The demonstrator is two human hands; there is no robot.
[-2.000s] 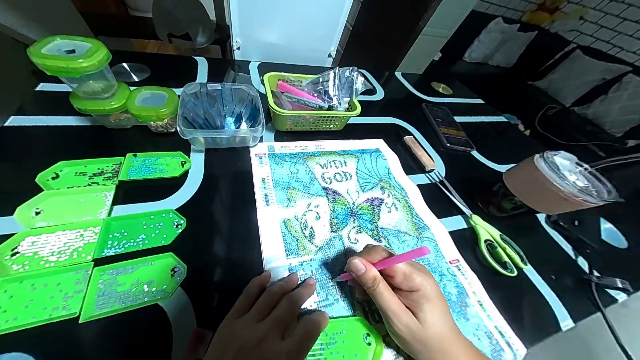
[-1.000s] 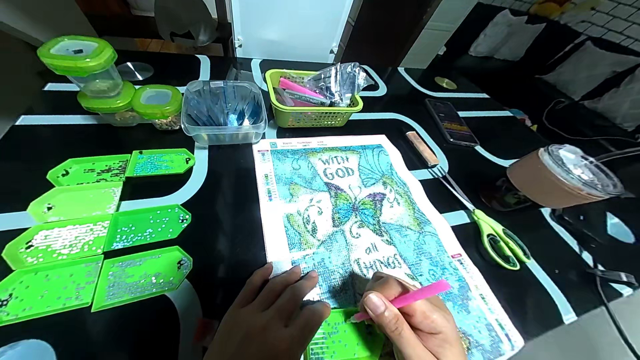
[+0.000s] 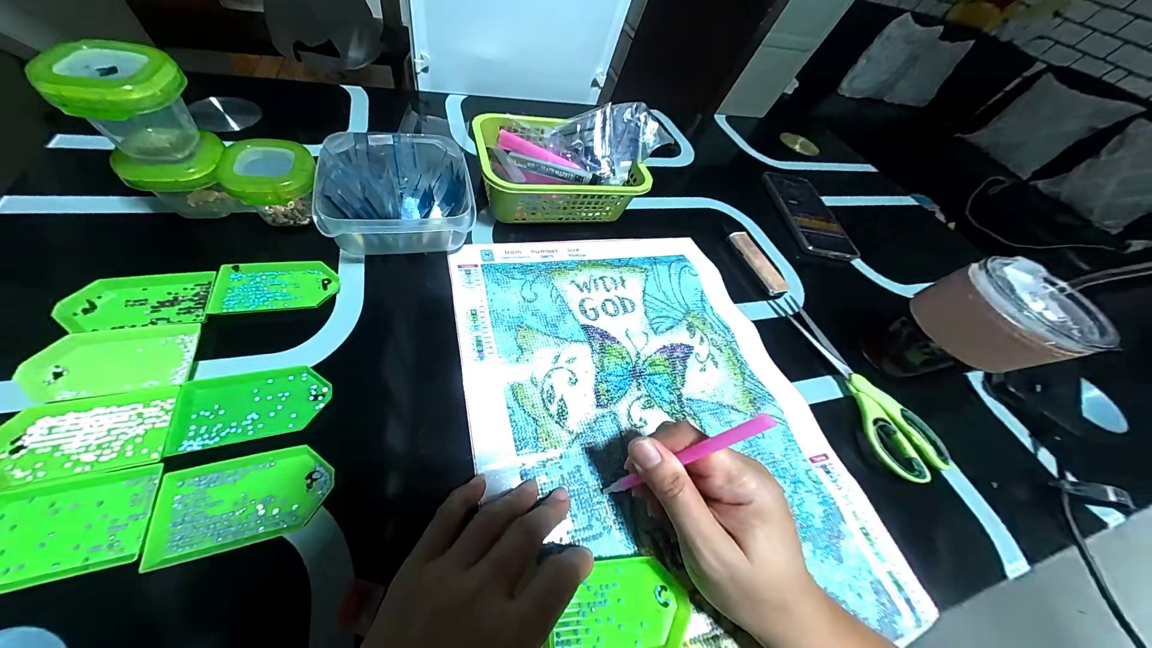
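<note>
My right hand (image 3: pixel 720 504) holds a pink diamond-painting pen (image 3: pixel 697 450), its tip on the lower middle of a diamond-painting canvas (image 3: pixel 630 315) with a butterfly and lettering. My left hand (image 3: pixel 490 562) rests flat on the canvas's lower left edge with fingers spread, holding nothing. Between the hands, a green bead tray (image 3: pixel 630 598) with small drills lies on the lower canvas, its left part hidden by my left hand. At the left lie several more green trays (image 3: pixel 238 508), holding white, blue and dark drills.
Behind the canvas stand a clear plastic tub (image 3: pixel 396 238) of packets and a green basket (image 3: pixel 562 207) with pens. Lidded containers (image 3: pixel 171 139) are at back left. On the right are tweezers (image 3: pixel 814 337), green-handled scissors (image 3: pixel 895 427), a phone (image 3: pixel 810 216) and a lidded cup (image 3: pixel 999 315).
My right hand has moved the pen from the green tray, where it was one second ago, up onto the canvas. My left hand has stayed at the canvas's lower left.
</note>
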